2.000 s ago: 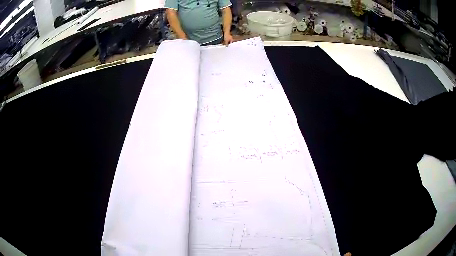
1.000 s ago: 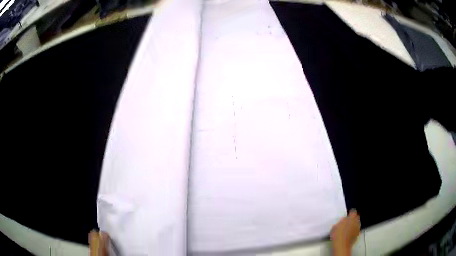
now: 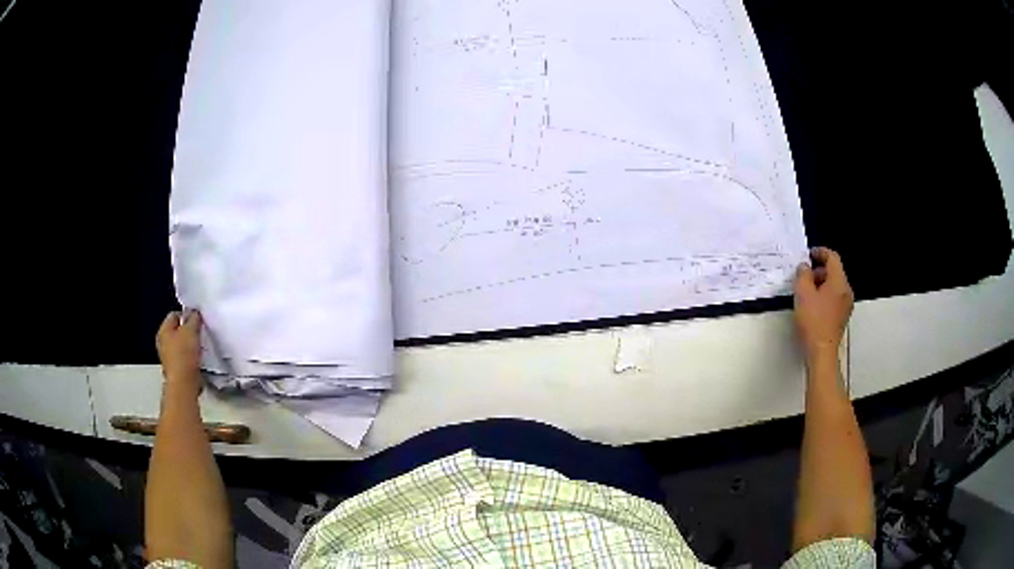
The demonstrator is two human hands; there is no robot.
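Note:
The white paper marker (image 3: 578, 145) lies over the black fabric (image 3: 906, 145), with thin printed pattern lines on its right part. Its left part is folded over in several layers, crumpled at the near end, with a corner hanging onto the table margin. My left hand (image 3: 181, 339) holds the folded part's left edge near its lower corner. My right hand (image 3: 824, 291) pinches the marker's right edge at its near corner. A narrow black strip of fabric shows along the marker's near edge.
A brown stick-like weight (image 3: 180, 429) lies on the white table margin (image 3: 500, 389), behind my left forearm. A small white paper scrap (image 3: 630, 351) lies on the margin at centre right. Scraps litter the dark floor (image 3: 912, 456) beyond the table edge.
The view has tipped down to the near table edge, and the helper is out of view. Both hands, barely or not visible earlier, now show fully at the marker's near corners.

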